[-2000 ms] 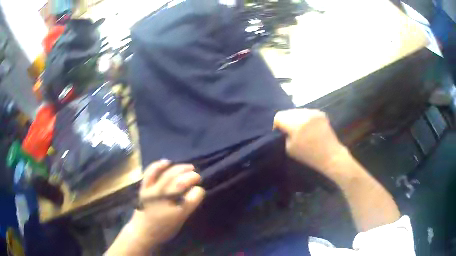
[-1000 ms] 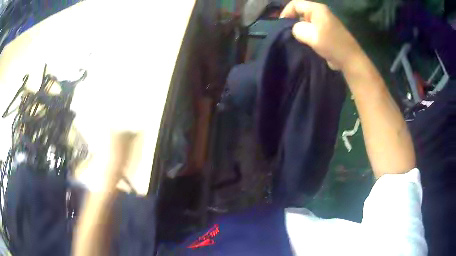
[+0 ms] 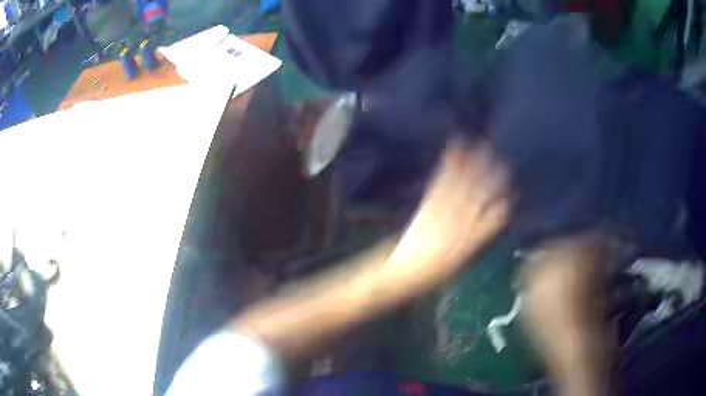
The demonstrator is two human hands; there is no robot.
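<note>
Dark navy garments hang in front of me at the upper middle and right; a navy garment (image 3: 542, 147) spreads behind both hands. My left hand (image 3: 468, 186) reaches across to the right and lies against the navy cloth, blurred. My right hand (image 3: 569, 271) is at the lower edge of the cloth, also strongly blurred, with its fingers hidden or smeared. Whether either hand grips the cloth cannot be made out.
A glare-lit worktable (image 3: 116, 201) runs along the left, with tangled black hangers (image 3: 23, 325) at its lower left. A white folder (image 3: 224, 62) and two dark thread cones (image 3: 139, 62) are on a brown board behind. White scraps (image 3: 505, 325) lie on the green floor.
The view has swung right, away from the hanger heap. My left hand has crossed from the table to the navy cloth. My right hand is now lower, and more navy cloth fills the right.
</note>
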